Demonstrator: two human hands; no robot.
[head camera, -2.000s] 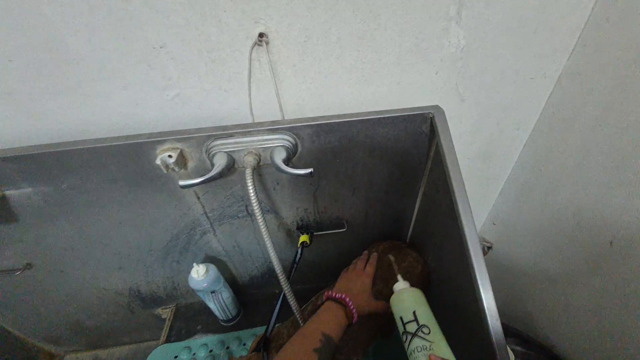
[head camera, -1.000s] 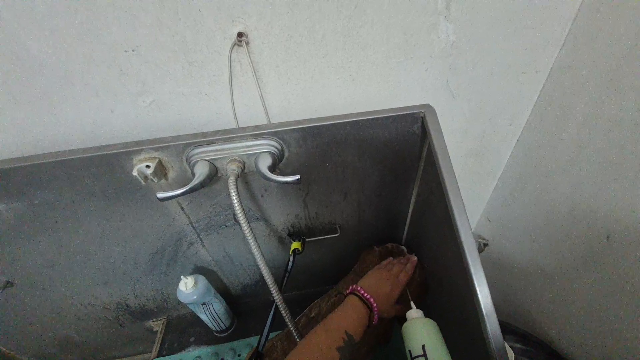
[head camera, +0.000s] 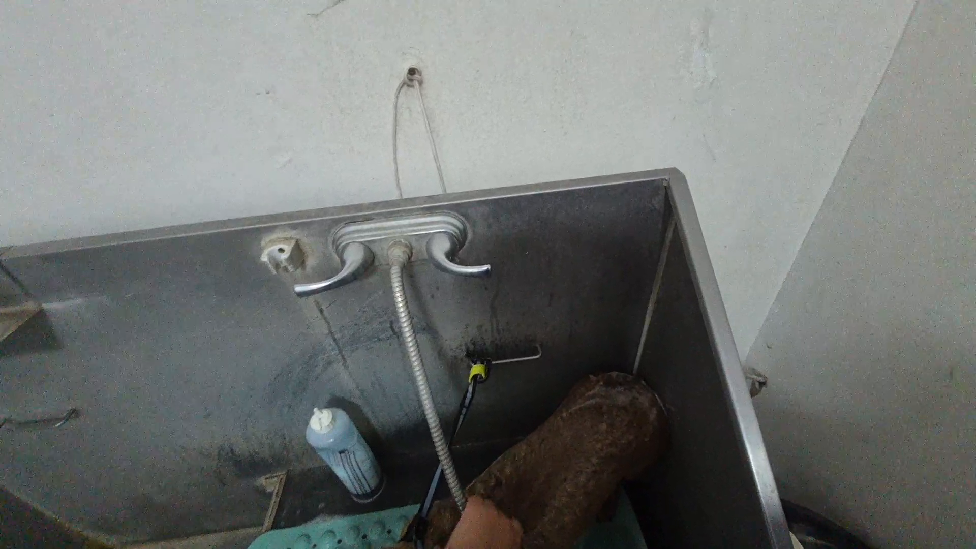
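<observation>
A brown, wet-looking furry dog (head camera: 587, 450) stands in the right end of a stainless steel tub (head camera: 191, 358), its rump in the corner. At the bottom edge, my left hand (head camera: 484, 526) rests against the dog's front part, beside the metal shower hose (head camera: 415, 343). Its fingers are mostly cut off by the frame, so its grip is hidden. My right hand is out of view. A black leash with a yellow piece (head camera: 478, 372) runs from a wall hook down to the dog. A blue-grey squeeze bottle (head camera: 347, 457) with a white cap stands left of the hose.
On the tub's back wall are a two-handled faucet (head camera: 400, 229) and a white bracket (head camera: 282, 255). A green bumpy mat (head camera: 343, 531) lies on the tub floor. A cord (head camera: 396, 137) hangs from the wall above. The tub's right rim (head camera: 724, 343) rises beside the dog.
My left hand has moved off the dog's rump, down and left toward its front. The pale green bottle seen at lower right earlier has left that place, and the dog's back is uncovered.
</observation>
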